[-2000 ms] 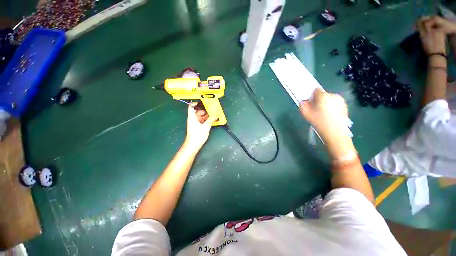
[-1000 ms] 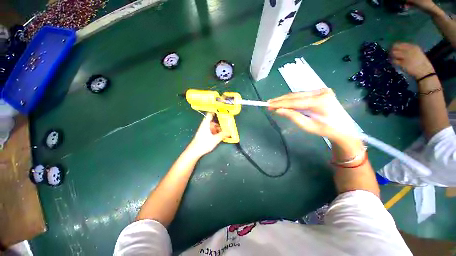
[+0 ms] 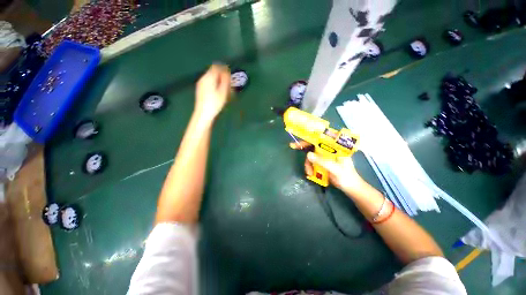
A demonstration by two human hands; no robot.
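My right hand grips the yellow glue gun by its handle, nozzle pointing up-left, close to a round unit beside the post. My left hand is stretched forward and slightly blurred, its fingers curled at the left edge of another round unit. Whether the fingers grip the unit is hidden. The black cord hangs from the gun's handle. A glue stick in the gun's back cannot be made out.
Several round units lie along the green table. A slanted white post stands behind the gun. White glue sticks and a black parts pile lie right. A blue tray and brown board are left.
The gun has passed from my left hand to my right and moved right. My left hand has let go and reached forward to a unit. The glue stick has left my right hand.
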